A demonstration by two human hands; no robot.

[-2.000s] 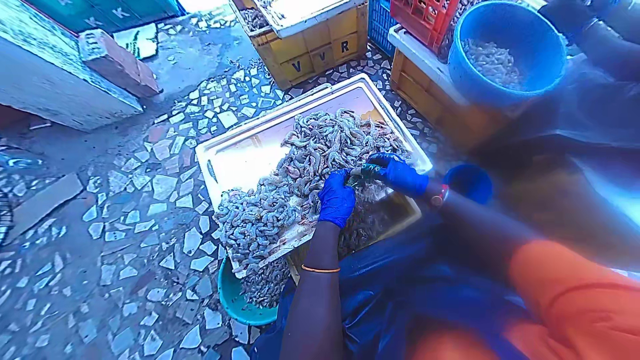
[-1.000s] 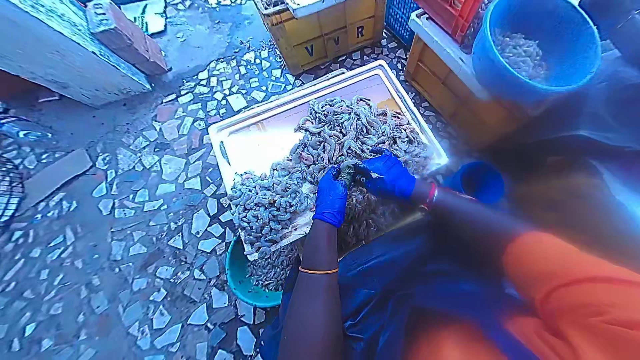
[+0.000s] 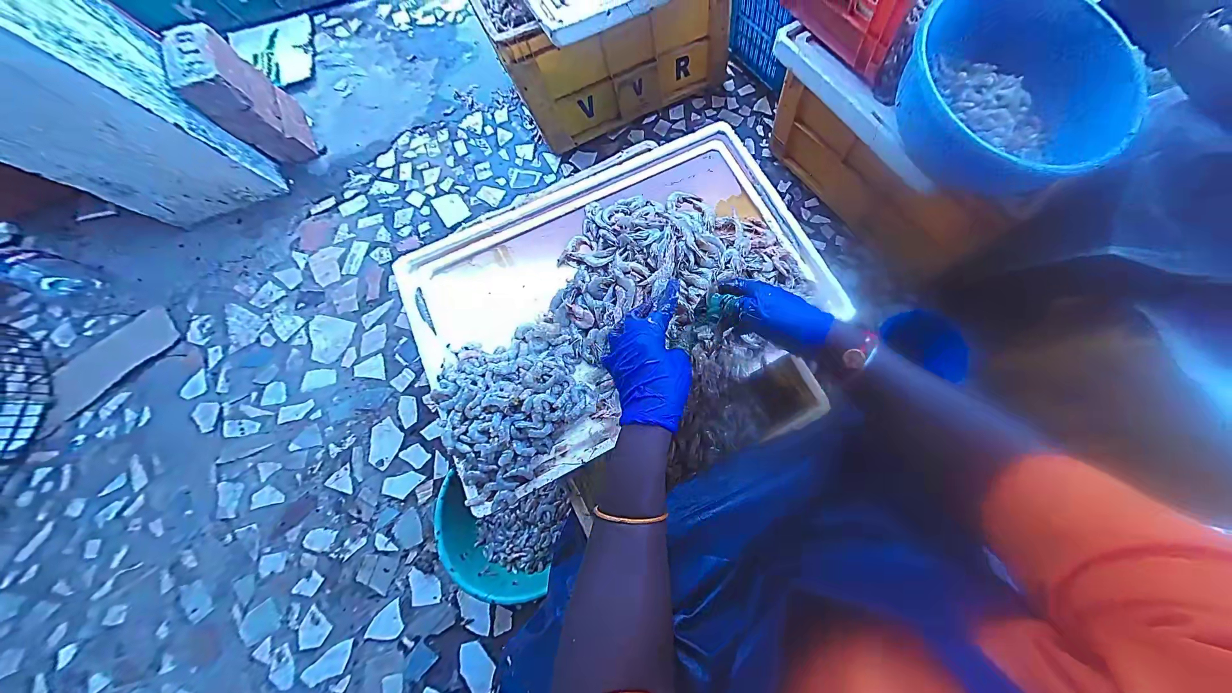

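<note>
A white tray (image 3: 438,274) holds two heaps of shrimp: a mixed heap (image 3: 626,245) at its upper middle and a paler, curled heap (image 3: 515,399) at its lower left corner. My left hand (image 3: 650,366), in a blue glove, lies over the mixed heap's lower edge with fingers pointing up among the shrimp; whether it grips one is hidden. My right hand (image 3: 775,313), gloved in blue with something dark green at its fingertips, touches the same heap's right side. Below the tray's lower left corner a green basin (image 3: 462,549) holds small shrimp or scraps.
Yellow crates (image 3: 616,77) stand beyond the tray. To the right, a blue tub (image 3: 1020,115) with pale shrimp inside is beside a red crate (image 3: 847,29). A small blue container (image 3: 924,342) sits by my right wrist. A brick (image 3: 241,96) and a wire basket (image 3: 21,395) are at left.
My hands were close together one second ago; now they are a little apart, the left hand's fingers reaching up onto the heap.
</note>
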